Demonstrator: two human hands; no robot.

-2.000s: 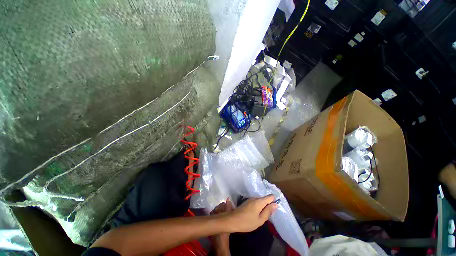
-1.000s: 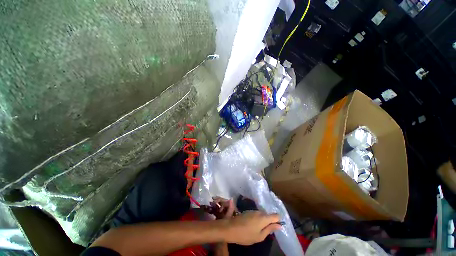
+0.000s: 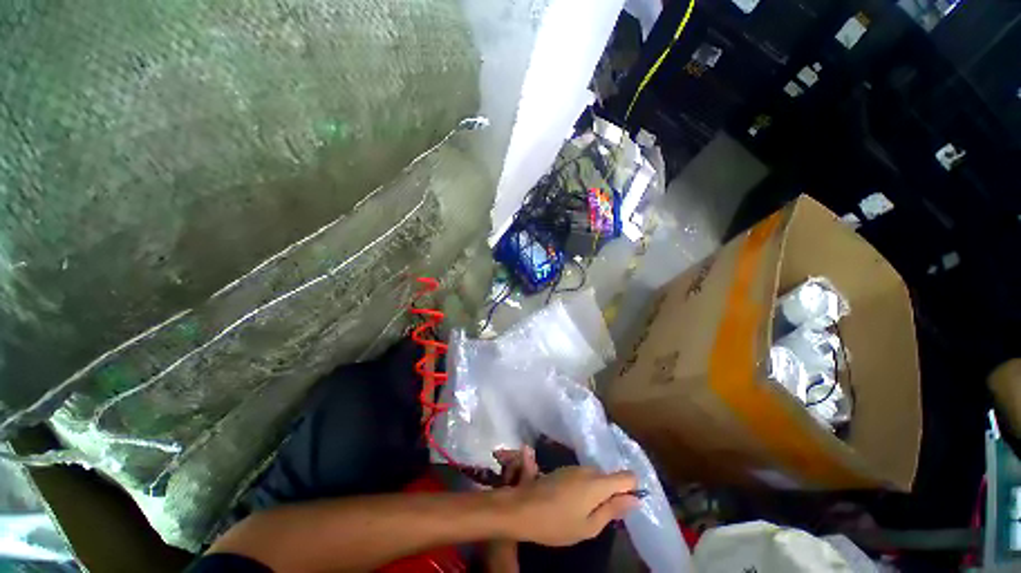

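Observation:
My left hand (image 3: 577, 504) reaches in from the lower left, with fingers pinched on the edge of a long clear plastic bag (image 3: 605, 431). A small dark tip shows at its fingertips. The bag hangs limp and shiny beyond the hand. My right hand (image 3: 513, 465) is behind and partly under the left forearm. The red coiled hose (image 3: 425, 358) runs down to it; it seems closed around something small at the hose end, but the tool is mostly hidden. More clear film (image 3: 481, 392) lies beside my knees.
A huge grey-green woven sack (image 3: 224, 146) fills the left. An open carton (image 3: 694, 369) with white units (image 3: 812, 347) stands at right. A scrap heap with a blue packet (image 3: 528, 260) lies ahead. Black crates (image 3: 896, 123) are at upper right. A person's arm (image 3: 1004, 392) shows at the right edge.
My left hand has moved slightly right and down with the bag edge. My right hand shows more, and the hose's lower end now stretches to it. The bag has shifted a little.

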